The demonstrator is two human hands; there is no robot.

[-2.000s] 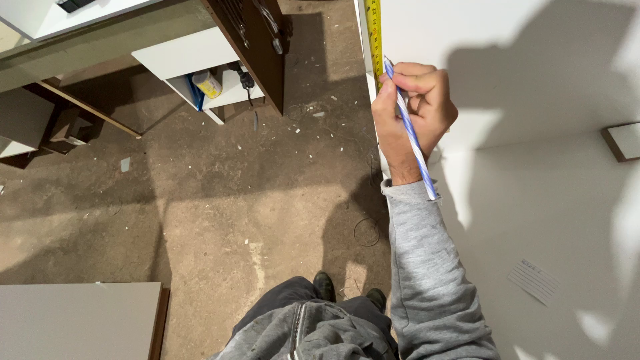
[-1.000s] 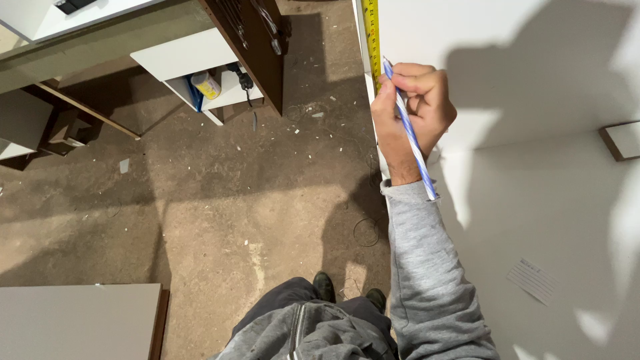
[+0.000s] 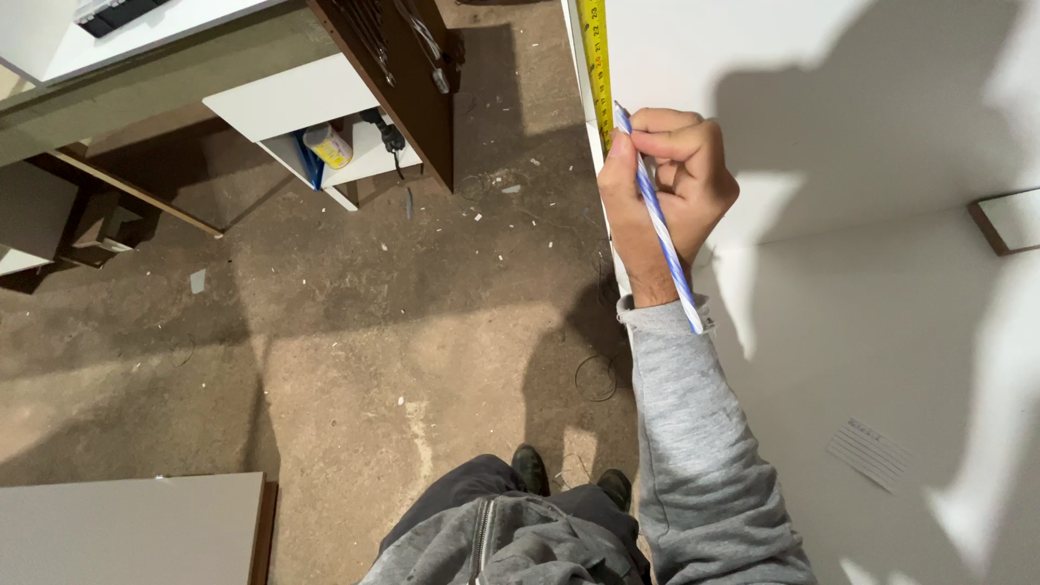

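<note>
Along the left edge of a large white panel [image 3: 812,309], a yellow tape measure blade [image 3: 597,61] lies stretched out, and its lower end passes behind my fingers. My right hand [image 3: 674,179] holds a blue-and-white striped pencil [image 3: 662,223] between thumb and fingertips. The pencil's tip points up, just right of the blade. My thumb is right by the blade; whether it presses on it, I cannot tell. The pencil's rear end lies over the grey sleeve cuff. My left hand is not in view.
A lined paper slip [image 3: 871,455] with writing lies on the panel. Small debris and a thin wire loop [image 3: 595,378] lie on the concrete floor [image 3: 390,366]. At upper left stands a brown-and-white cabinet [image 3: 292,97]; another board [image 3: 130,528] is at lower left.
</note>
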